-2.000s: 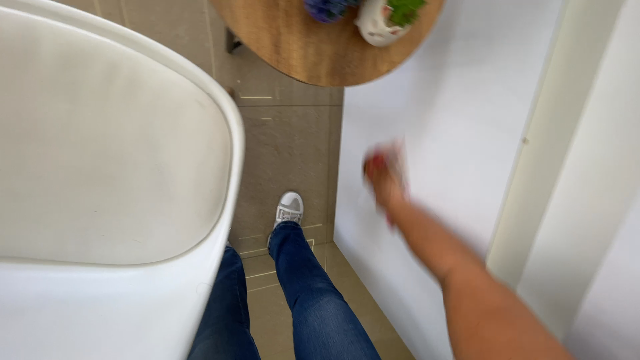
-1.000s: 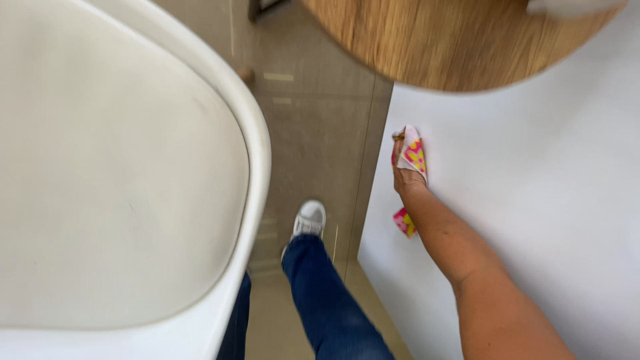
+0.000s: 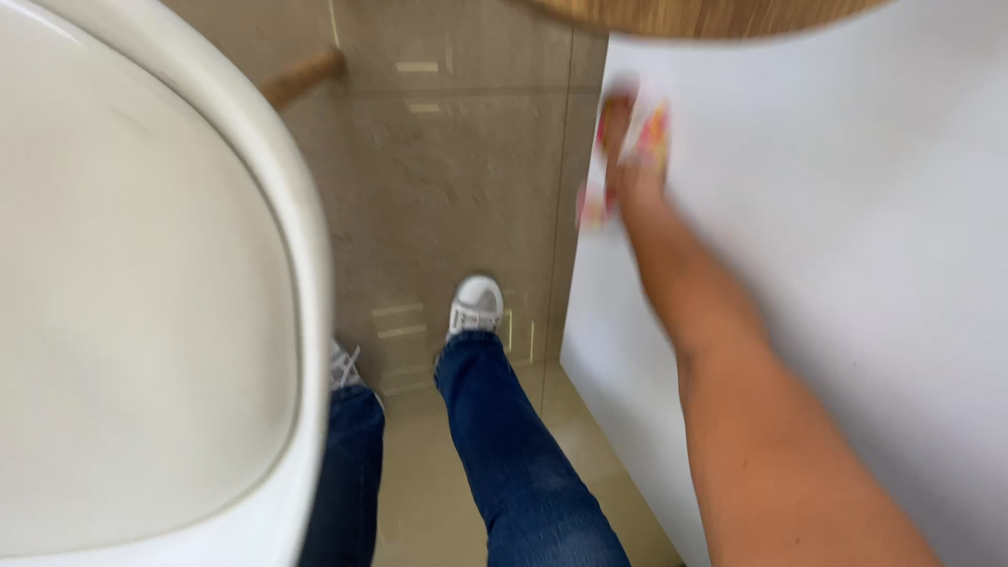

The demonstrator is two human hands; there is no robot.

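Observation:
My right hand (image 3: 628,153), blurred by motion, holds a pink, yellow and white patterned cloth (image 3: 653,140) against a smooth white panel (image 3: 850,260), close to the panel's left edge. Part of the cloth hangs out below the fingers on the left side. The bare forearm reaches up from the lower right over the white surface. My left hand is out of view.
A white molded chair (image 3: 307,260) with a wooden leg (image 3: 303,77) takes up the left side. The edge of a round wooden tabletop (image 3: 709,17) juts in at the top. Jeans-clad legs and white sneakers (image 3: 477,303) stand on the tiled floor (image 3: 457,189).
The wooden tabletop has slid mostly out of the top of the view as the view shifted. My right hand stays on the white panel with the cloth, now near the panel's left edge.

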